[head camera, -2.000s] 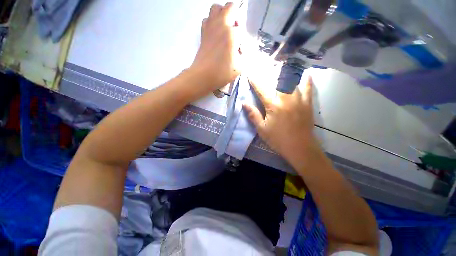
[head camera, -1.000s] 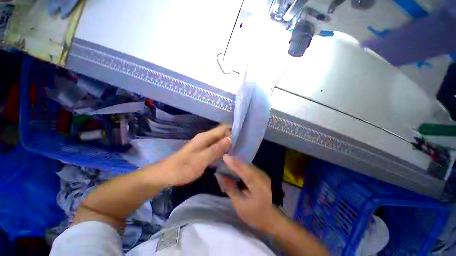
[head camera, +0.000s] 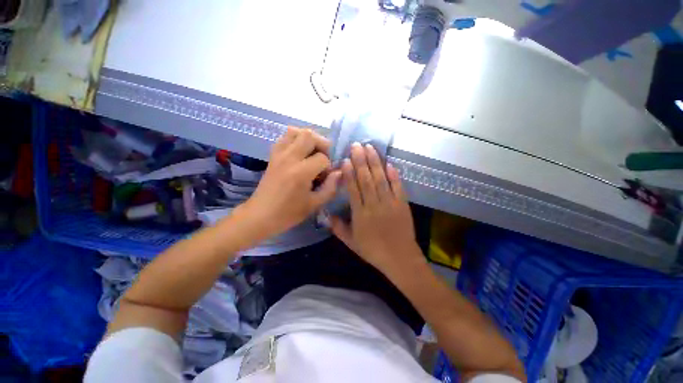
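Observation:
A light grey-blue cloth piece (head camera: 364, 132) lies over the table's front edge, its far end running into the bright glare near the needle area. My left hand (head camera: 298, 176) is at its left side with fingers bent, pinching the cloth's near left edge. My right hand (head camera: 376, 208) lies on the near part of the cloth with fingers stretched forward. The dark grey cylindrical machine part (head camera: 426, 34) stands beyond the cloth to the right. Glare hides the needle and presser foot.
The ruled table edge (head camera: 191, 111) runs across the front. A left blue basket (head camera: 86, 238) holds scraps and thread spools. A right blue basket (head camera: 554, 278) holds a white disc. A green-handled tool (head camera: 656, 161) lies at the right end. Grey cloth (head camera: 81, 16) lies upper left.
My hands went from the needle area back to the table edge with the cloth, then slightly forward. My right hand now lies flatter on the cloth.

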